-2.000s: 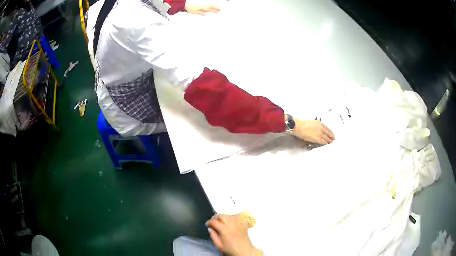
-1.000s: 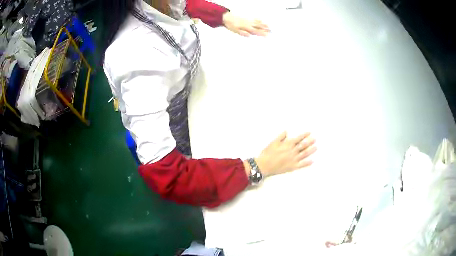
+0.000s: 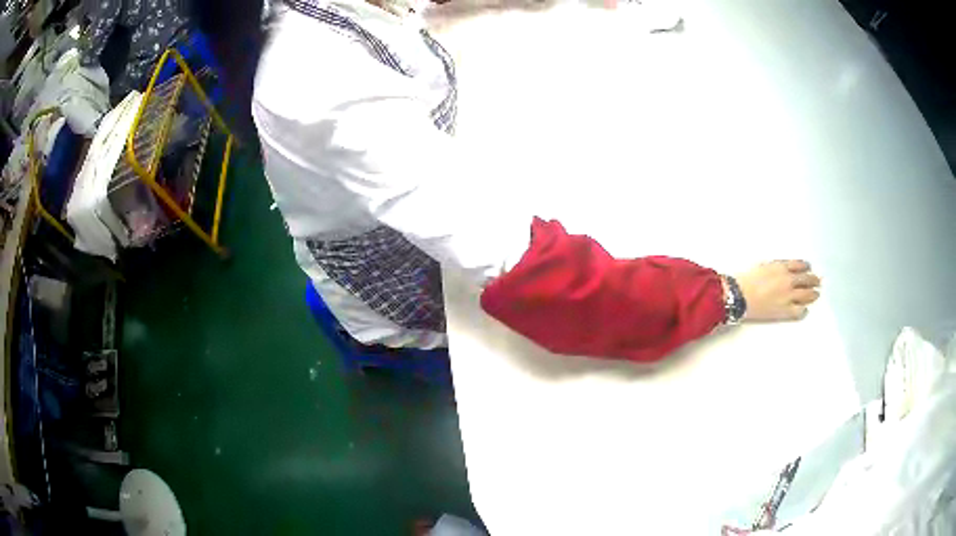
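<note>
Neither of my hands is in view. A large worktable (image 3: 891, 136) lies in front of me, with a bright white sheet or fabric (image 3: 618, 440) spread flat over it; glare hides its detail. Thread snips or scissors with dark blades (image 3: 780, 490) and pinkish handles lie at the bottom right. A heap of cream-white fabric (image 3: 910, 461) is at the right edge. Another person's hand (image 3: 778, 291), with a wristwatch, rests flat on the white layer.
A person in a white top (image 3: 335, 115) and red sleeve (image 3: 618, 304) sits on a blue stool (image 3: 362, 351) at the table's left edge. A yellow-framed trolley (image 3: 223, 194) and a round white seat (image 3: 150, 508) stand on the green floor (image 3: 262, 419).
My hand seen at the bottom two seconds ago is out of view. The other person's watched hand has moved rightward across the white layer since one second ago. The view has shifted.
</note>
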